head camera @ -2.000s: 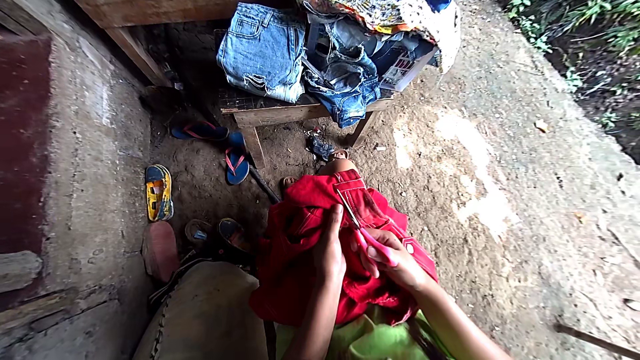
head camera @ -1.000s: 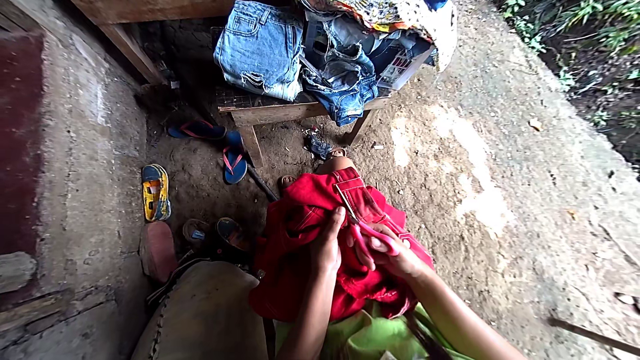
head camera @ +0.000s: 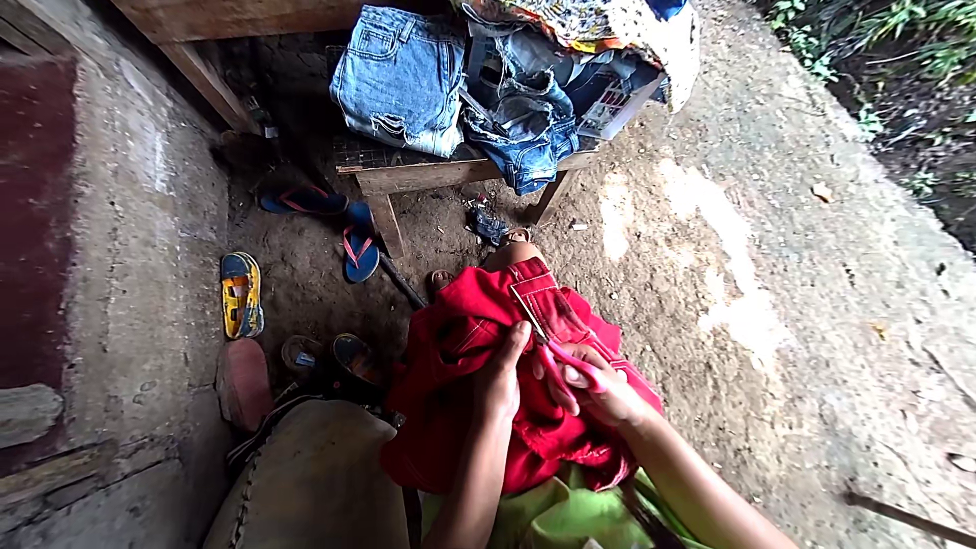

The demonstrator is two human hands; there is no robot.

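A red garment with pale stitching lies bunched over my lap, its stitched band towards my knee. My right hand holds pink-handled scissors, fingers at the handle loops. The blades point up and left over the stitched band and look nearly closed. My left hand grips the red cloth just left of the scissors' pivot, thumb beside the blades. Its other fingers are partly hidden by the cloth.
A wooden bench ahead bears folded denim shorts, more denim and patterned cloth. Flip-flops, a yellow-and-blue shoe and other footwear lie on the dirt floor at left. A stuffed sack stands beside my left leg.
The scissors' handles were spread wider a second ago and are closer together now. My left hand stays on the red cloth.
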